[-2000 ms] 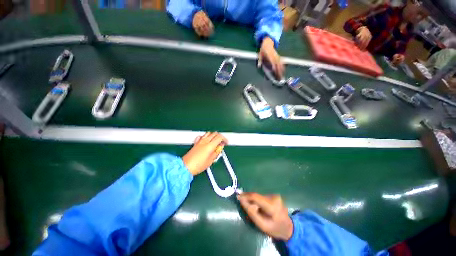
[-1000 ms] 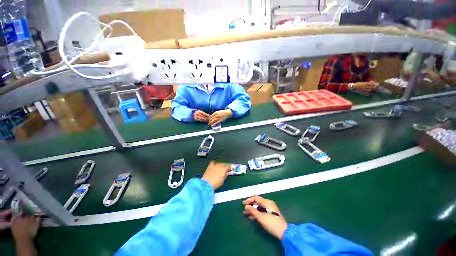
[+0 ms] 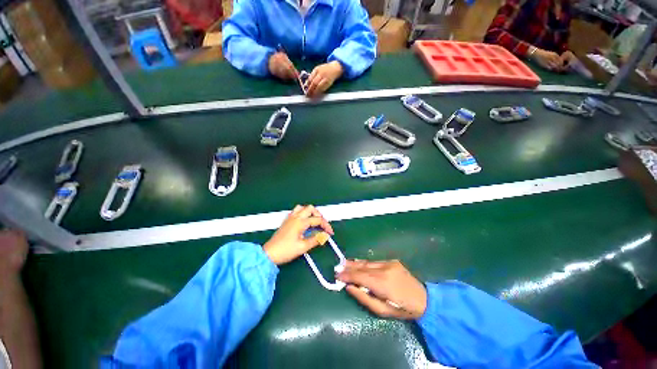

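Observation:
A white loop-shaped unit [image 3: 319, 271] lies tilted over the green work surface, just on the near side of the rail. My left hand [image 3: 299, 234] grips its far end, with a yellowish finger cot on one finger; a bit of blue shows under the fingers. My right hand [image 3: 385, 287] is at the near end of the loop, with its fingertips on the right side of it. A thin pen-like tool [image 3: 392, 304] shows along the right hand's fingers; its tip is hidden.
Beyond the white guide rail [image 3: 403, 203], several loop units [image 3: 380, 166] lie on the green belt. A person in blue sleeves [image 3: 299, 36] works opposite. A red-orange tray [image 3: 475, 65] and another person stand far right. A carton [image 3: 641, 162] is at the right edge, a bare arm [image 3: 14, 295] at left.
My left hand has come back from the belt with a loop unit, and my right hand has moved onto its near end. The view has tilted down.

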